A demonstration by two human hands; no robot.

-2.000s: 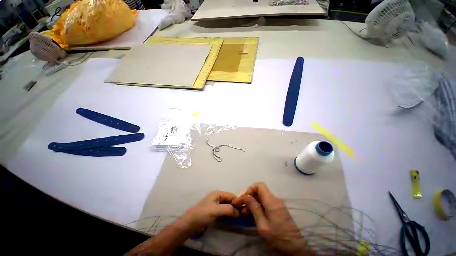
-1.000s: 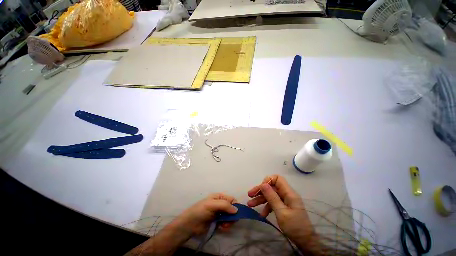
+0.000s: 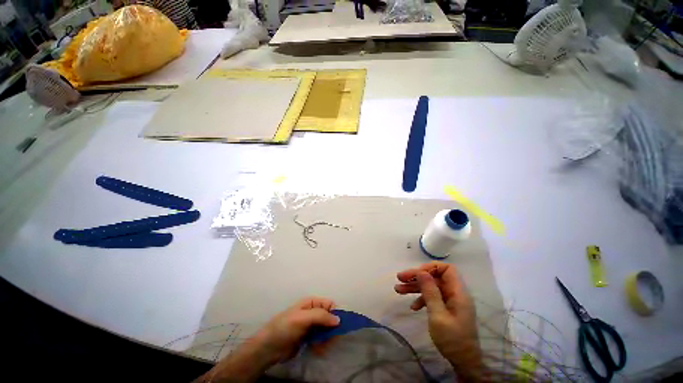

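My left hand (image 3: 299, 327) is shut on a navy strap (image 3: 358, 320) near the table's front edge. The strap curves away to the right and down past the lower rim. My right hand (image 3: 446, 310) is raised to the right of the strap, apart from it, thumb and fingertips pinched on a tiny thin item that looks like a needle, hardly visible. Fine loose threads (image 3: 535, 329) loop over the near edge. A white thread cone (image 3: 442, 238) stands upright on the grey-beige board (image 3: 258, 288), beyond my right hand.
Several navy straps (image 3: 142, 193) lie at left, another (image 3: 416, 146) at far centre. A clear plastic bag (image 3: 243, 213) and twisted cord (image 3: 311, 233) lie beyond my left hand. Dark-handled scissors (image 3: 599, 344), a yellow item (image 3: 595, 265) and tape roll (image 3: 644, 292) are at right. Taped boards (image 3: 225, 105) lie beyond.
The hands were together over the strap. My right hand has moved up and away to the right, and the strap now shows between them. The whole view has shifted slightly.
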